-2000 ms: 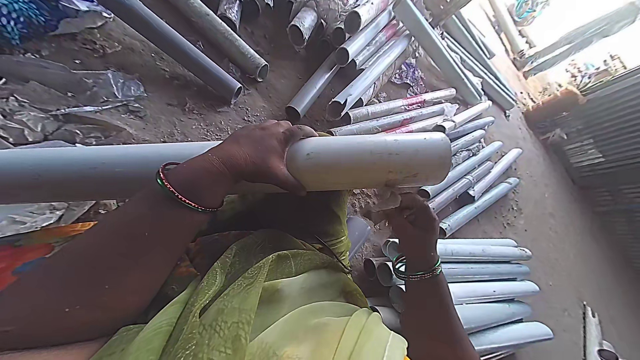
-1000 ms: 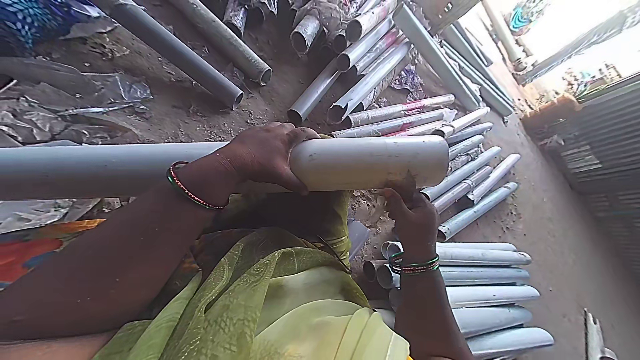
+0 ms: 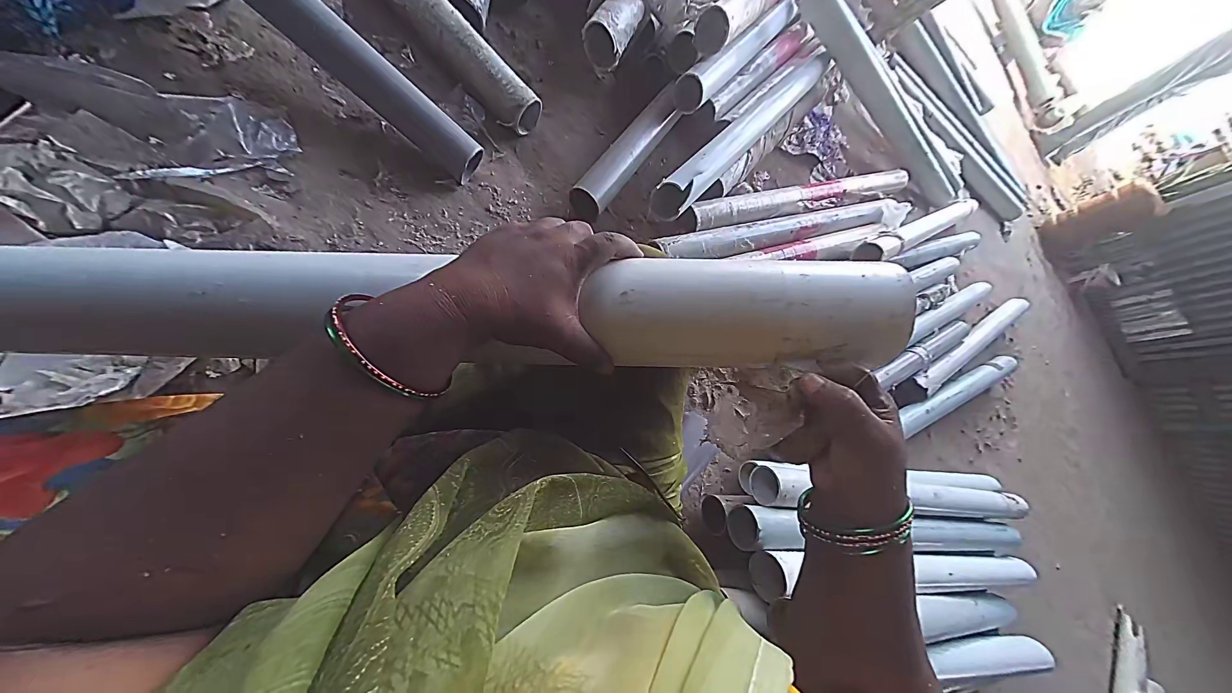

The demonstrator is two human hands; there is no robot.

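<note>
A long grey plastic pipe (image 3: 751, 308) lies crosswise over my lap, its rounded pale end to the right. Near that end my left hand (image 3: 539, 284) is wrapped over the top of the pipe, thumb on the near side. Below the pipe's right end, my right hand (image 3: 847, 419) pinches a thin, translucent scrap (image 3: 756, 414), perhaps plastic film, close to the pipe's lower edge. Exactly how its fingers meet the pipe is hidden. Bangles circle both wrists. Green sheer cloth (image 3: 597, 568) covers my lap.
Cut grey pipes (image 3: 972, 573) lie in a row at lower right. More pipes (image 3: 799, 202), some in film with red marks, spread over the dirt floor beyond. Two longer pipes (image 3: 385, 96) point in from the top. Crumpled plastic sheeting (image 3: 106, 173) lies at left, a corrugated metal wall (image 3: 1174, 337) at right.
My right hand has shifted slightly along the underside of the pipe's end, and the translucent scrap shows more plainly than one second ago. My left hand keeps its hold on the pipe.
</note>
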